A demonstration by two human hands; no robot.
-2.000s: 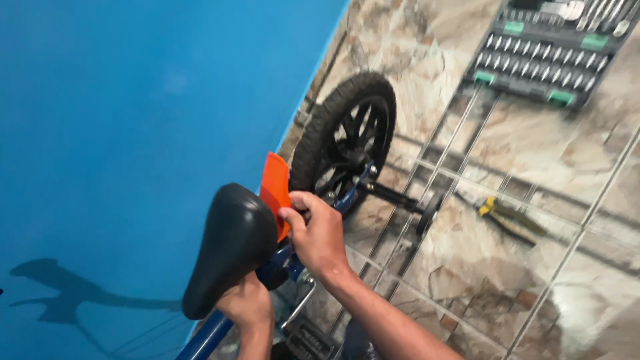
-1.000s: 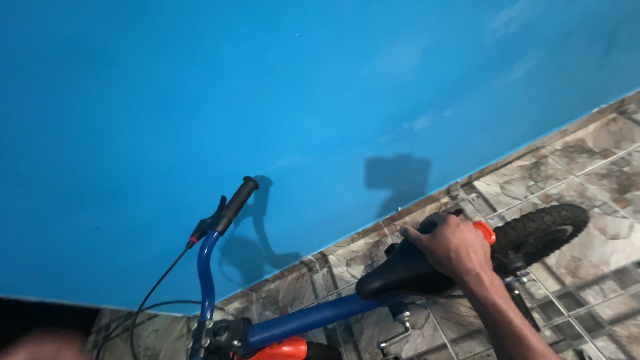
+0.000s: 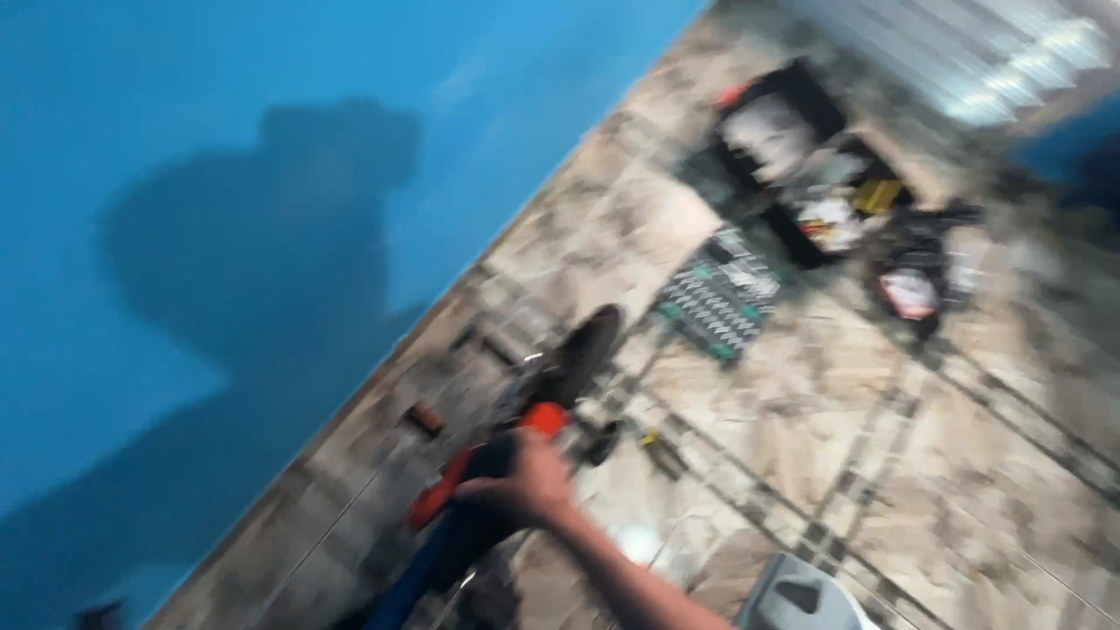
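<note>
The view is blurred. At the lower middle my right hand [image 3: 532, 479] grips the black saddle [image 3: 492, 468] of a small bicycle, whose blue frame tube [image 3: 420, 573] runs down to the bottom edge. An orange-red part [image 3: 546, 420] shows just beyond my fingers, and another orange part [image 3: 442, 490] lies left of the saddle. The rear wheel [image 3: 588, 350] points away from me, with a small training wheel [image 3: 604, 443] at its right. My left hand is out of the frame.
Pliers [image 3: 663, 453] lie on the tiled floor. Farther off are an open socket set [image 3: 722, 297], an open black toolbox [image 3: 809, 214] with mixed contents and a dark bag-like item [image 3: 914, 262]. A grey plastic object [image 3: 801, 595] stands at the bottom right. A blue wall [image 3: 289, 437] borders the left.
The view has swung strongly toward the toolbox side. My left hand, on the bicycle under the saddle two seconds ago, has left the frame. My right hand went from the orange part to the saddle.
</note>
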